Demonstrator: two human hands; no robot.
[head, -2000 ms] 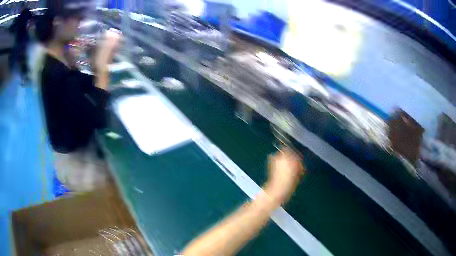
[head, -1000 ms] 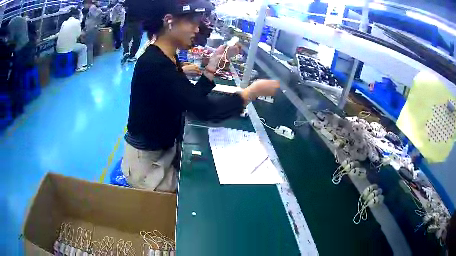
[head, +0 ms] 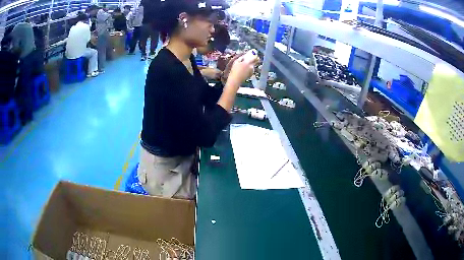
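Neither of my hands is in the picture. Nearest in front of me is the green bench [head: 254,223]. White paper sheets [head: 259,160] lie on it with a thin pen [head: 279,169] on top. A small white part [head: 215,158] lies left of the sheets. At lower left an open brown carton [head: 127,205] holds rows of white units [head: 81,254] with pale loops standing up. A white unit [head: 257,114] with its cord lies beyond the sheets. Another unit [head: 286,103] lies on the dark green conveyor belt [head: 325,177].
A person in black [head: 175,101] sits at the bench ahead, both hands raised around a white unit. A pale side rail [head: 313,216] divides bench and belt. A unit heap [head: 366,137] and grouped units [head: 392,198] lie beyond the belt. A yellow sheet [head: 442,111] hangs at right.
My forearm, over the belt two seconds ago, is out of view. The view has steadied and shifted slightly. The seated person's reaching hand has drawn back from the belt; a unit now lies beyond the sheets.
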